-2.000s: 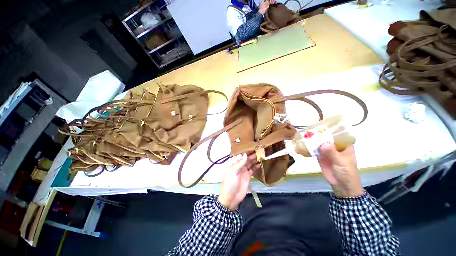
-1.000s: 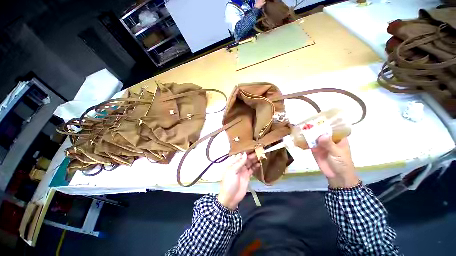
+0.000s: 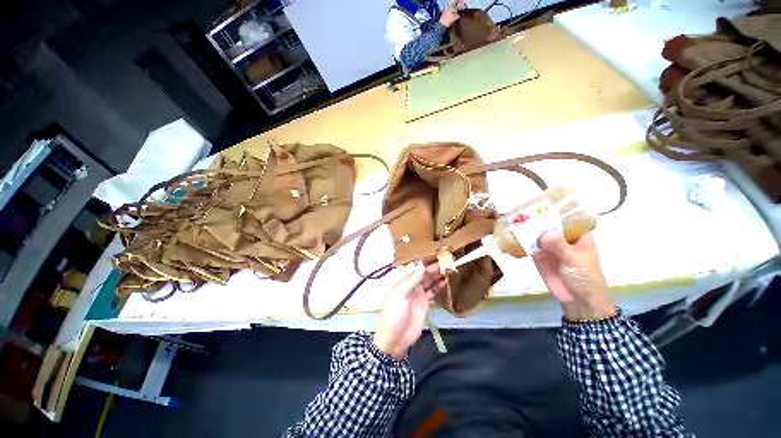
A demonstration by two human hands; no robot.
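A brown unfinished handbag (image 3: 409, 224) lies open-mouthed before me, its handles spread to both sides. My left hand (image 3: 404, 306) is at the bag's near end, its fingertips pinching a small pale tan zip-end tab (image 3: 445, 260). My right hand (image 3: 575, 272) holds a clear glue bottle (image 3: 535, 226) with amber contents and a label with a red mark. The bottle is tilted, its white nozzle pointing left with the tip at or very near the tab. Exact contact cannot be told.
A pile of brown bags (image 3: 248, 214) lies on the left and a stack of brown bags (image 3: 728, 98) on the right. A green mat (image 3: 471, 79) lies at the far side. A person (image 3: 415, 38) opposite handles a brown bag. Crumpled white material (image 3: 709, 192) lies at right.
The bottle and my right hand have shifted slightly left since the first frame, and the nozzle stays by the tab. My left hand is nearly unmoved. The person opposite has moved their bag.
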